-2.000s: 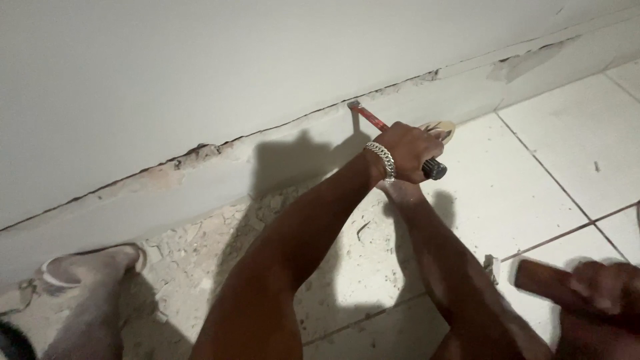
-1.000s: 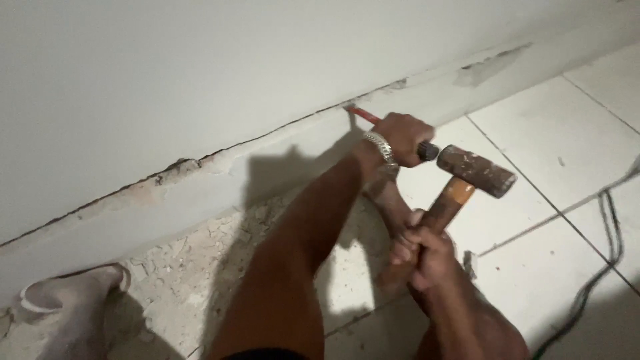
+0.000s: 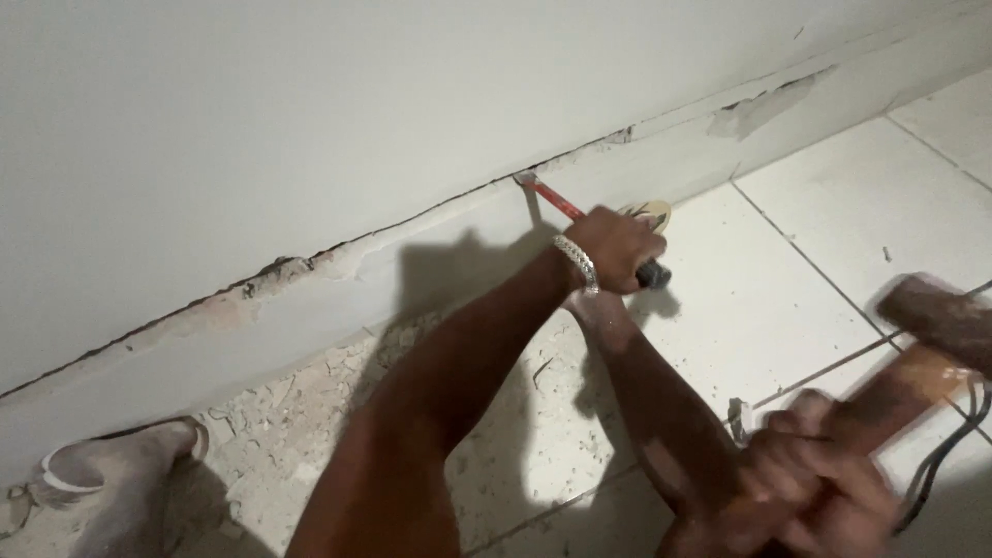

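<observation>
My left hand, with a silver chain bracelet at the wrist, is closed around a red cold chisel with a black grip end. The chisel's blade meets the cracked top edge of the wall's baseboard band. At the lower right my right hand grips the wooden handle of a sledgehammer. Its head, blurred and partly cut off by the right edge of the view, is apart from the chisel.
Plaster chips litter the floor along the wall. My sandalled feet stand at the left and beyond my left hand. A dark cable lies on the white floor tiles at the right.
The hammer was close to the chisel's grip end one second ago; it has swung away to the right with my right hand. My left hand keeps hold of the chisel against the wall.
</observation>
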